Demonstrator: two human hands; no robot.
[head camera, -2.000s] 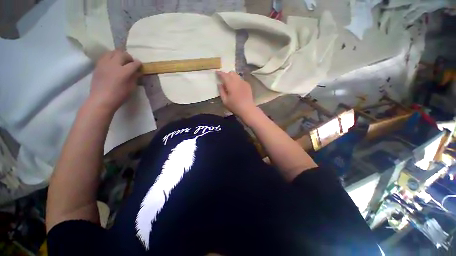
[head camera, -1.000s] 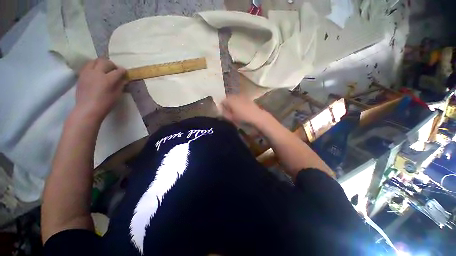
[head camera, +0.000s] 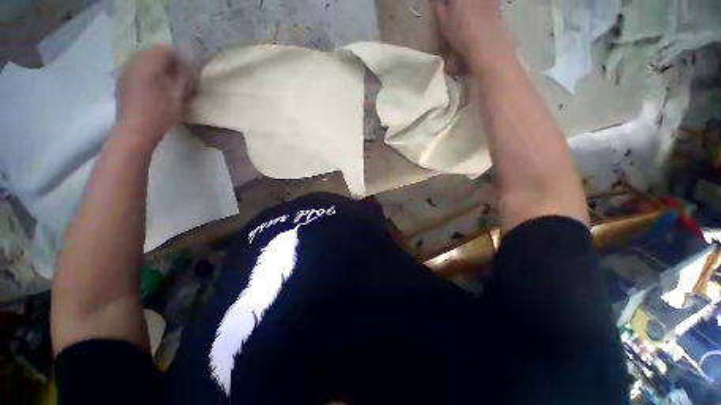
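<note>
A cream cut piece (head camera: 296, 111) lies across the table in front of me, its left end narrowing towards my left hand. My left hand (head camera: 154, 85) is blurred, with bent fingers closed on that left end. My right hand (head camera: 468, 28) reaches to the far side of the table, cut off by the top edge; what its fingers hold, if anything, is hidden. A second, crumpled cream piece (head camera: 415, 95) lies to the right of the first, partly behind my right forearm. The wooden ruler does not show.
White panels (head camera: 59, 119) lie at the left, and a white sheet corner (head camera: 190, 186) sticks out below my left hand. A cream strip (head camera: 142, 22) lies beyond that hand. White scraps (head camera: 581, 39) lie at the far right. Cluttered, brightly lit benches (head camera: 680, 316) stand at the lower right.
My right hand has moved from the near edge up to the far side. My left hand has risen slightly. The ruler has gone from view, and the cream piece is pulled into a new shape.
</note>
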